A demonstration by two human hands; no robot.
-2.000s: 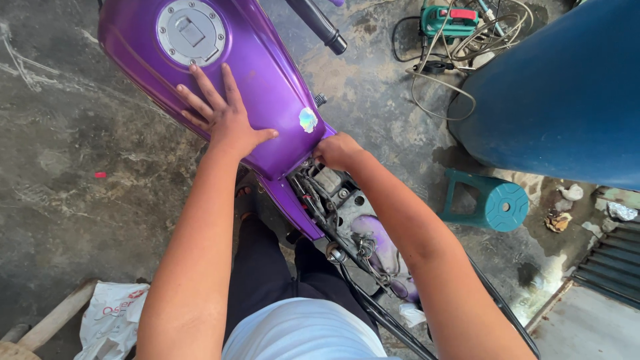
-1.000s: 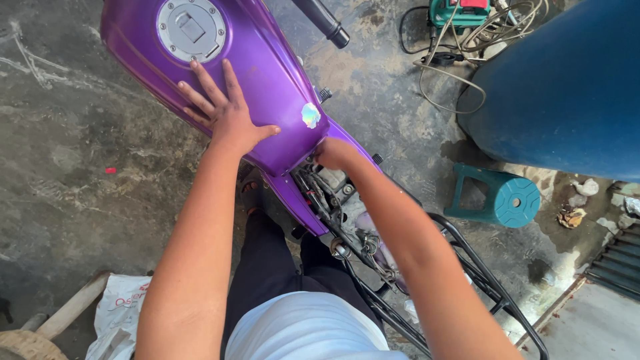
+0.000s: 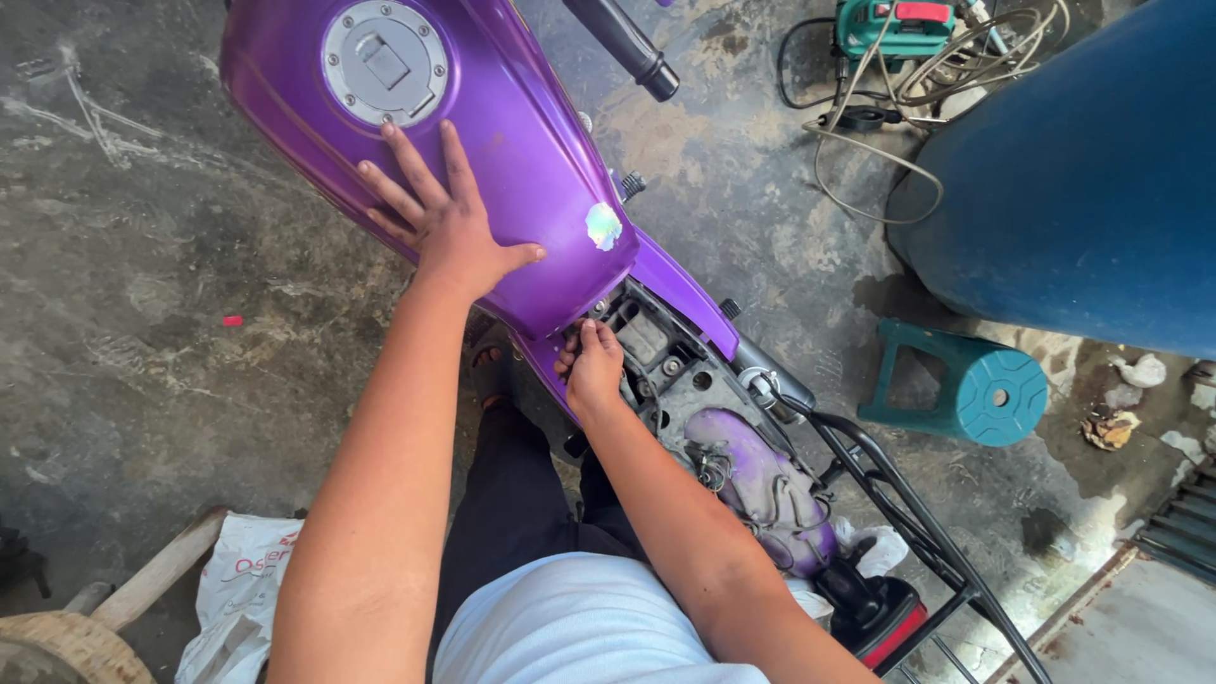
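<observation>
A purple motorcycle fuel tank fills the upper middle, with a silver filler cap on top and a shiny sticker near its rear. My left hand lies spread on the tank just behind the cap. Fingers bent, my right hand is at the tank's rear lower corner, beside the exposed frame; whether it pinches something small is hidden. Behind it the seat is off, showing a grimy plastic tray, wiring and a dusty purple rear fender.
A black handlebar grip juts out at the top. On the right are a green power tool with a coiled cord, a blue barrel and a teal plastic stool on its side. A black rear rack extends lower right. A white bag lies lower left.
My right hand has moved from the middle of the tank's rear edge towards its left corner, uncovering more of the tray. My left hand stays spread on the tank.
</observation>
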